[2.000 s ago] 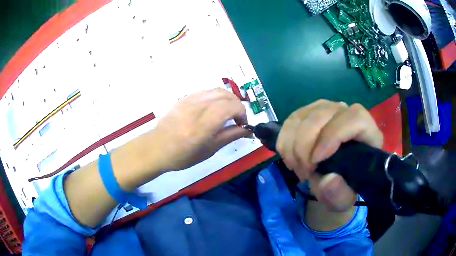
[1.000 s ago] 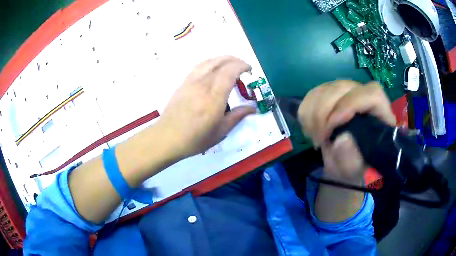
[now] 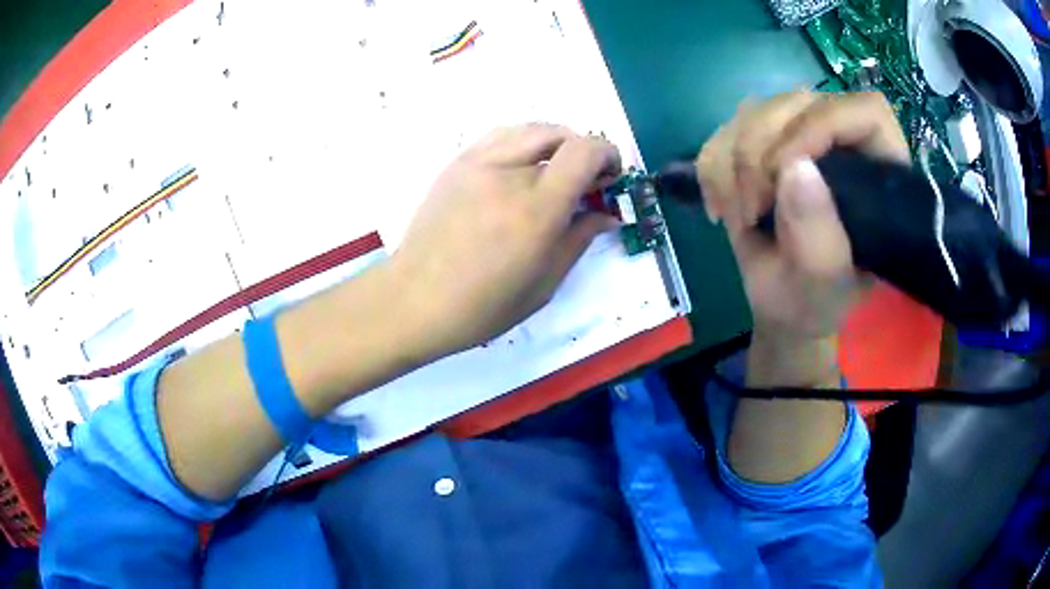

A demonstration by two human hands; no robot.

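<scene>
The white back panel (image 3: 334,150) lies in front of me with a small green board (image 3: 641,213) at its right edge. My right hand (image 3: 794,196) is shut on the black electric screwdriver (image 3: 921,224), its tip end at the board's upper part. My left hand (image 3: 495,230), with a blue wrist strap (image 3: 272,374), rests over the panel, fingertips at the board's left side by the short red cable (image 3: 596,203). Whether those fingers pinch anything cannot be told. A long dark-red ribbon cable (image 3: 288,274) lies on the panel.
Thin multicolour harnesses (image 3: 115,236) lie on the panel. Red-orange foam (image 3: 576,374) edges it. Green boards (image 3: 875,46) lie in a heap at the upper right, beside a white round-headed device (image 3: 979,58). The black cord (image 3: 852,395) crosses my right forearm.
The screwdriver has moved from the panel's lower right area, away from the panel, then up to the green board. My left hand has moved up and right to the board. The view has shifted slightly.
</scene>
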